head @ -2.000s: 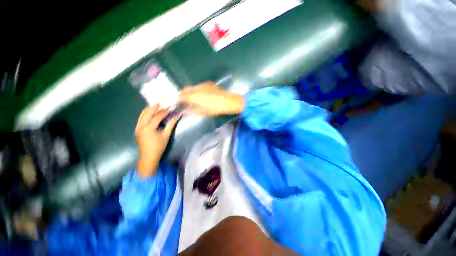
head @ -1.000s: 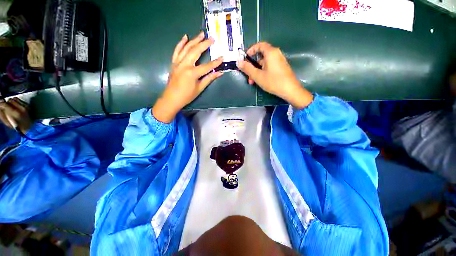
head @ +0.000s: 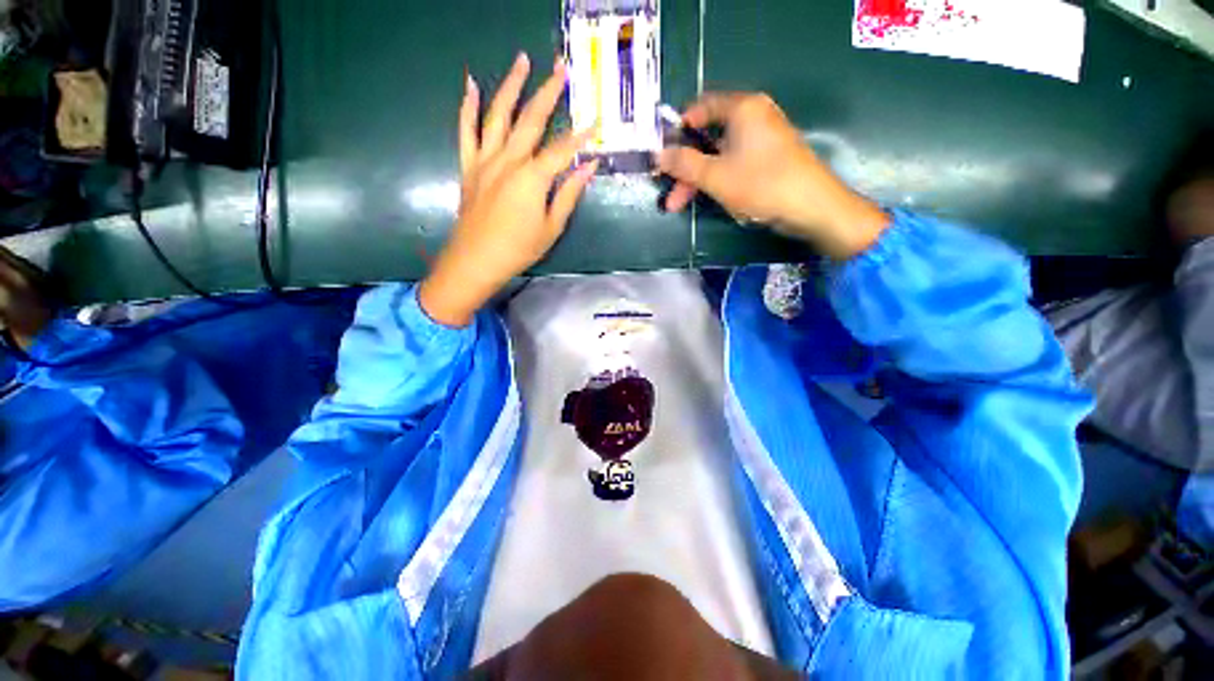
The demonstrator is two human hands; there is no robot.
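An open phone unit [head: 612, 83] lies on the green bench mat at the top centre, its far end cut off by the picture's edge. Orange and dark strips show inside its pale frame, and a dark bar [head: 623, 162] lies across its near end. My left hand [head: 513, 180] is at the phone's left side, fingers spread, fingertips touching its left edge and near corner. My right hand [head: 756, 162] is at the near right corner and pinches a thin dark tool [head: 692, 133]; the tool's tip is too blurred to tell.
A white sheet [head: 1012, 37] with red specks [head: 889, 16] lies at the top right. A black ribbed box [head: 167, 83] with a cable [head: 266, 200] stands on the left. Parts of other persons in smocks show at both sides. The mat's near edge [head: 386, 273] runs before my body.
The blurred, tilted view has levelled. Since one second ago, my left hand's fingers have spread and its grip on the near end has loosened. My right hand has shifted slightly right.
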